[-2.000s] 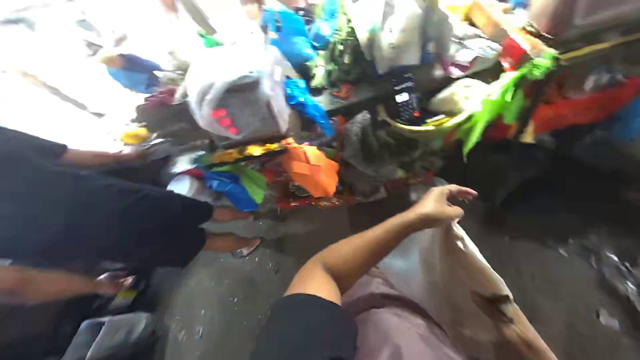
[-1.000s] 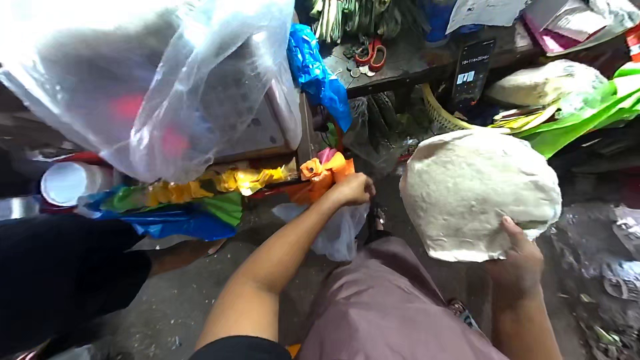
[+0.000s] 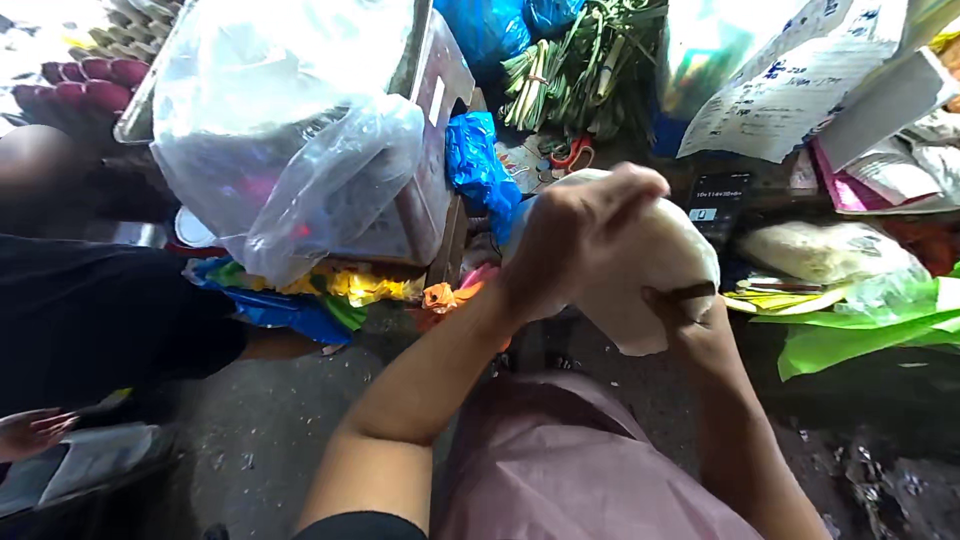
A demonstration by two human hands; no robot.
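A whitish, rounded bag or bundle (image 3: 686, 240) hangs in front of me at mid-view, its material not certain. My right hand (image 3: 690, 311) grips its lower right side, thumb on the near face. Across its upper left part lies my left hand (image 3: 574, 232), blurred, with its fingers bent towards the right; whether it grips the bag cannot be seen. Pale, see-through plastic shows to the left of my left wrist. Just left of that forearm are orange plastic bags (image 3: 442, 296), and a blue plastic bag (image 3: 480, 161) is above them.
A plastic-covered box (image 3: 360, 187) stands at left. Behind are leafy stalk bundles (image 3: 536, 82), red-handled scissors (image 3: 574, 154), a phone (image 3: 720, 199) and handwritten paper (image 3: 787, 90). Green plastic (image 3: 862, 341) hangs at right. A person in dark clothes (image 3: 97, 315) is at left.
My left hand has moved from beside the orange plastic to the whitish bag. The bag, held in my right hand at the right a second ago, is now nearer the middle, between both hands.
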